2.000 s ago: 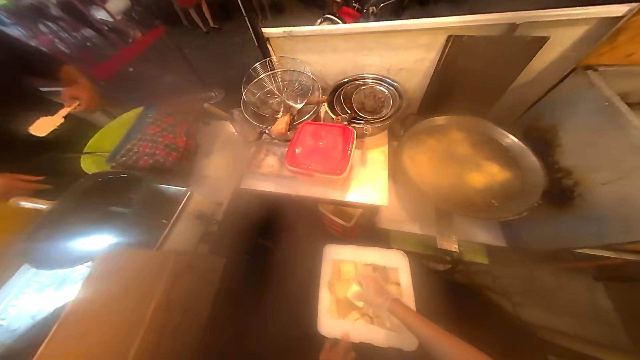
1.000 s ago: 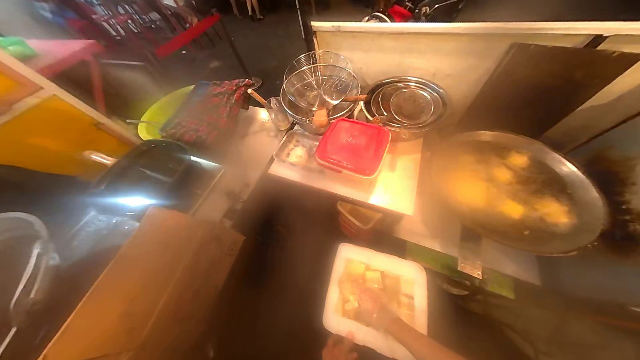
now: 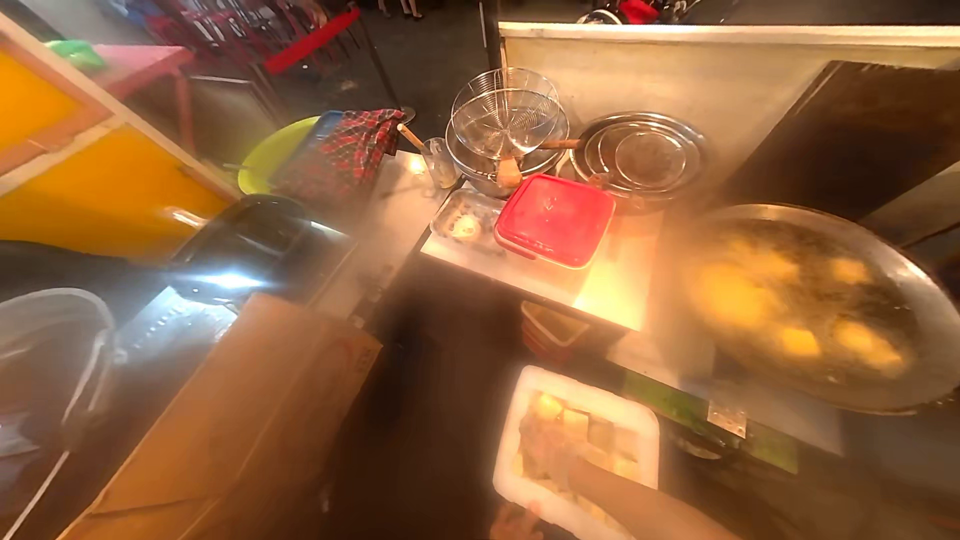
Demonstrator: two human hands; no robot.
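A white rectangular tub (image 3: 517, 420) with pale yellow blocks of food (image 3: 576, 424) inside stands at the bottom centre. My right hand (image 3: 551, 450) reaches down among the blocks; steam or lens blur hides its fingers, so a grip cannot be made out. At the tub's near left edge is my left hand (image 3: 517, 521), cut off partly by the frame. To the right, a wide metal pan (image 3: 919, 300) of bubbling oil holds several yellow pieces (image 3: 799, 341).
A red-lidded container (image 3: 556, 217) sits on the lit counter beside a clear tray (image 3: 469, 221). Wire strainers (image 3: 506, 112) and round metal lids (image 3: 645, 154) stand behind. A cardboard box (image 3: 247, 405), a green basin (image 3: 270, 154) with a checked cloth (image 3: 367, 142) and a clear bag (image 3: 45, 375) lie leftward.
The view has swung left. A person's hands with a pale flat tool, seen at the left two seconds ago, are out of view. My right hand has shifted toward the tub's left side.
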